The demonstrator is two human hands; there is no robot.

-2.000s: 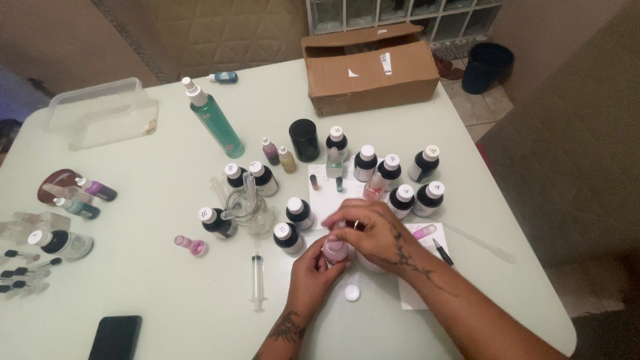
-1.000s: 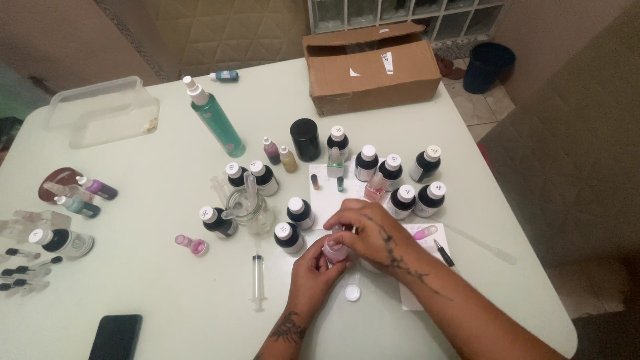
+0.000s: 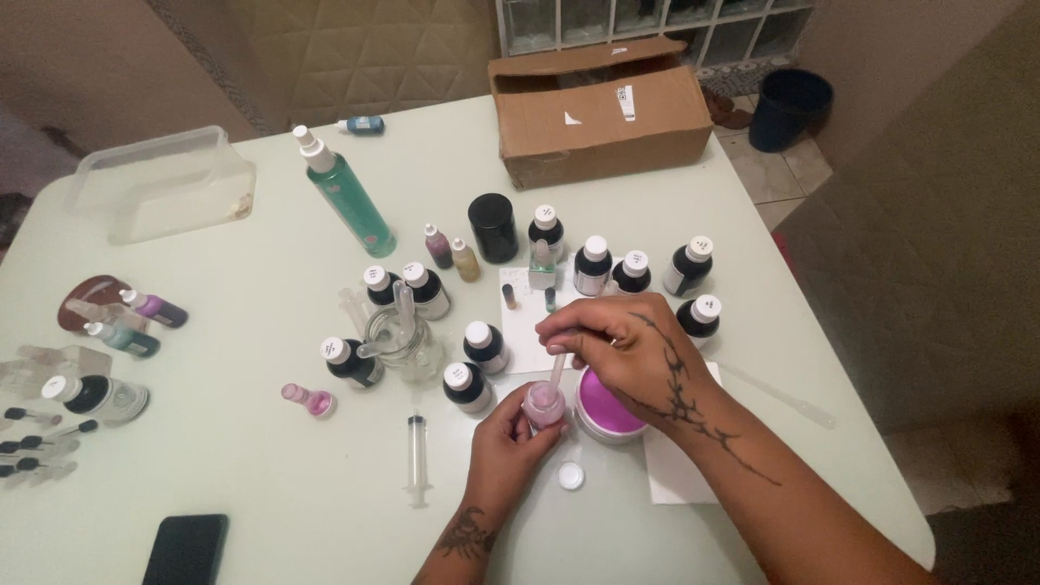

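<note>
My left hand (image 3: 512, 439) holds a small bottle of pink liquid (image 3: 544, 404) upright near the middle of the table. Above it, my right hand (image 3: 626, 345) pinches a clear plastic pipette (image 3: 557, 370), whose lower end is in the bottle's mouth. A round tub with bright purple contents (image 3: 609, 406) stands under and beside my right hand, which covers part of it. In front of the bottle lies a white cap (image 3: 571, 476). To the left is a plastic syringe (image 3: 417, 461). Dark bottles with white caps (image 3: 468, 388) stand close by.
Behind are a glass jar with pipettes (image 3: 406, 349), a green spray bottle (image 3: 349, 199), a black jar (image 3: 493, 227) and a cardboard box (image 3: 601, 122). A phone (image 3: 187, 548) lies front left, a clear plastic container (image 3: 171, 187) back left, and a pipette (image 3: 780, 396) at right.
My right hand has risen from the small bottle, and the pipette now shows between them. The purple tub has come into clearer view. My left hand stays around the bottle.
</note>
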